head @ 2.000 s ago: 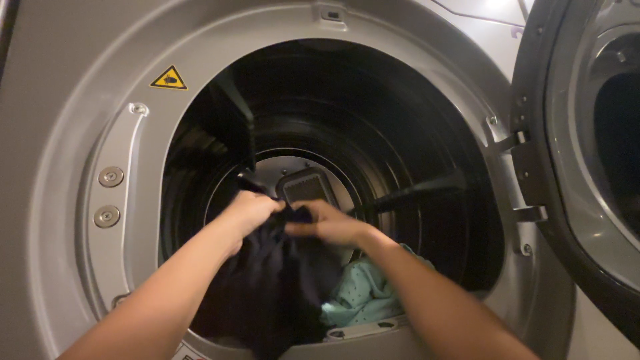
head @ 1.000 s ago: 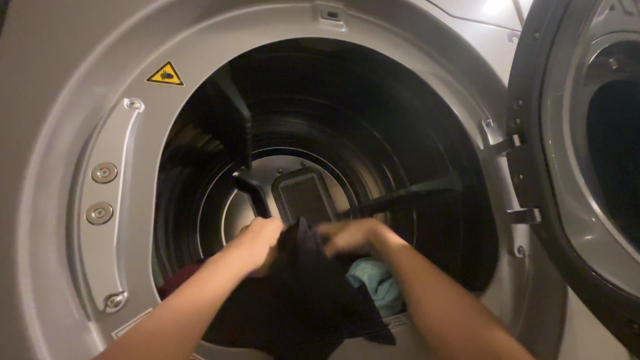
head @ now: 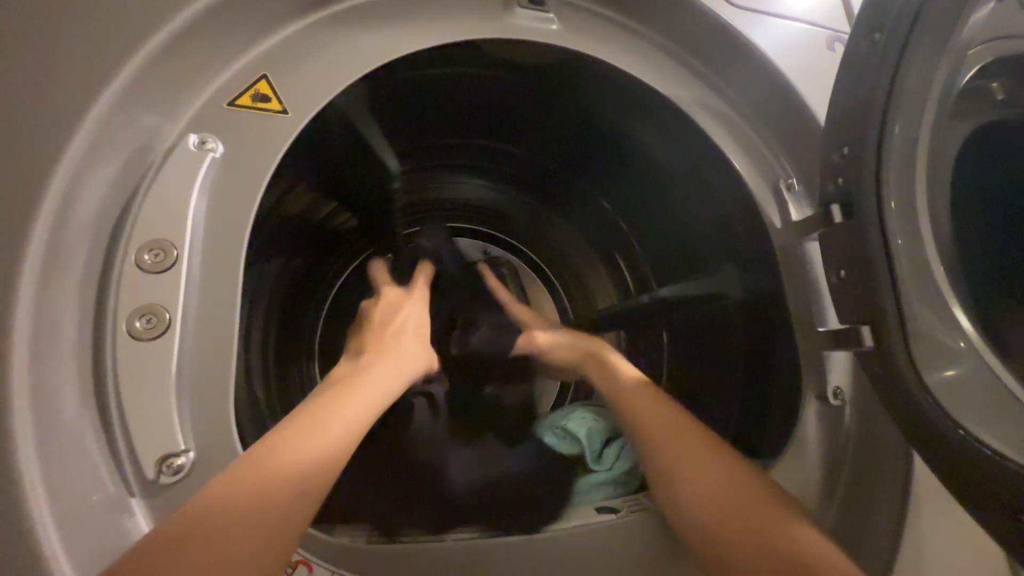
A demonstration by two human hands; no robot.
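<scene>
Both hands reach through the round opening of a dryer drum (head: 528, 120). My left hand (head: 396, 324), its fingers spread, is at the left edge of a dark cloth garment (head: 480, 328). On the garment's right side is my right hand (head: 552, 332), with a finger extended; motion blur hides whether either hand grips the fabric. Dark clothes (head: 448, 472) lie in a heap below, at the bottom of the opening. A mint green cloth (head: 596, 448) lies crumpled to their right, beside my right forearm.
The round door (head: 920, 240) stands swung out on the right, on two metal hinges (head: 848, 338). A silver rim surrounds the opening, with a yellow warning triangle (head: 259, 96) at upper left and a screwed metal plate (head: 164, 304) on the left.
One second ago both hands were closer together at the top of the bunched dark garment. They are now farther apart, and the left hand's fingers have spread.
</scene>
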